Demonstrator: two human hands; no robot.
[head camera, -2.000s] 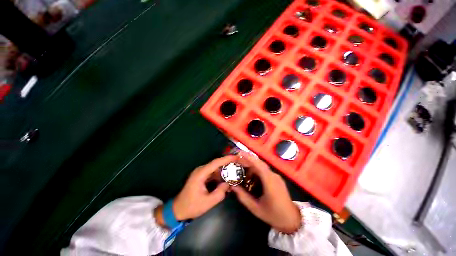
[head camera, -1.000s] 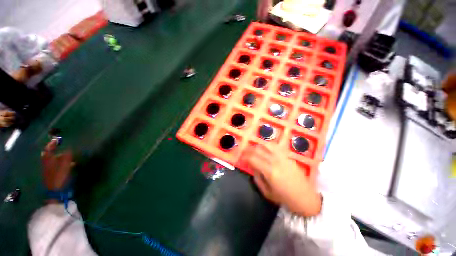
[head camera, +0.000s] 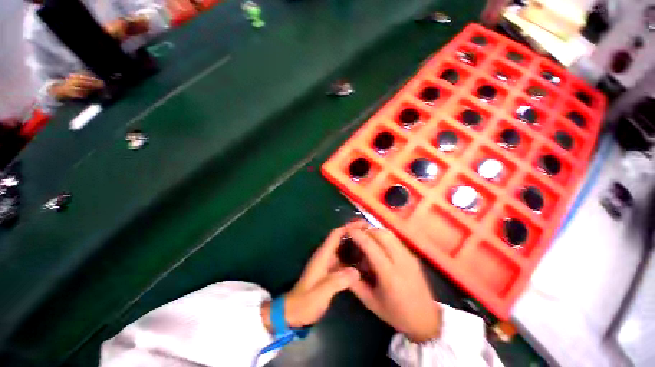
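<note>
My left hand (head camera: 316, 282), with a blue wrist band, and my right hand (head camera: 393, 279) are together at the lower middle. Both hold a small dark round module (head camera: 350, 251) between the fingers, partly hidden by them. The red-orange tray (head camera: 422, 247) lies just beyond and right of my hands on the green mat. Most of its square pockets hold glossy round discs. Two pockets at its near corner are bare.
Small silver-black pieces lie on the green mat (head camera: 187, 172), one at centre (head camera: 342, 88) and others at left. Another person's hand (head camera: 75, 86) is at upper left. A white table (head camera: 574, 279) adjoins at right. A cream stack (head camera: 549, 32) sits behind the tray.
My left hand has come back from the far left and my right hand has left the tray; they now meet on a module. One more near pocket is bare than two seconds before.
</note>
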